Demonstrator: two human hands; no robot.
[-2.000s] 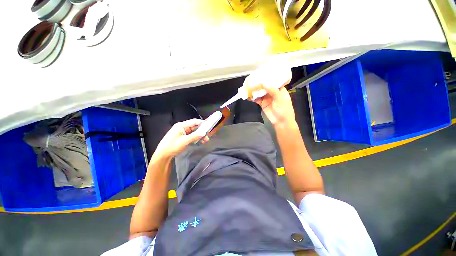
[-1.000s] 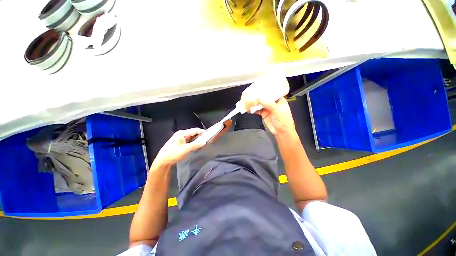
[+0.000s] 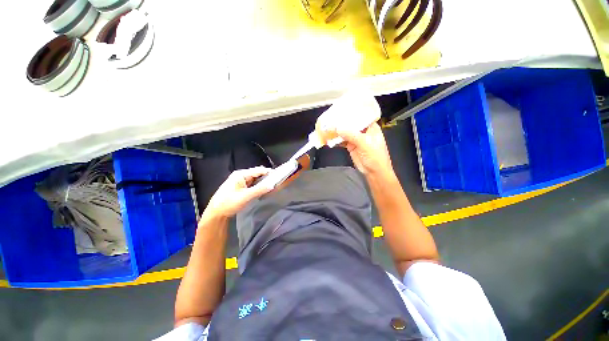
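Observation:
My left hand [image 3: 235, 192] holds a small band loop [image 3: 287, 172], pale outside and brown inside, above my lap. My right hand [image 3: 366, 148] holds a squeeze bottle [image 3: 347, 120] with a white body and amber contents, tilted down to the left. The bottle's thin nozzle points at the loop's upper edge and its tip is at or very near it; contact cannot be told for certain. My fingers hide part of the loop and of the bottle.
Rolled bands [image 3: 59, 65] stand on the white table [image 3: 200, 60] at the upper left. Open coiled strips [image 3: 417, 23] stand on a yellow board [image 3: 360, 40]. Blue bins [image 3: 157, 213] sit below the table edge on both sides; the left holds grey-beige strip bundles [image 3: 90, 200].
The bottle has moved slightly down and left, and its nozzle is now closer to the loop's edge than two seconds ago. Both hands keep their holds.

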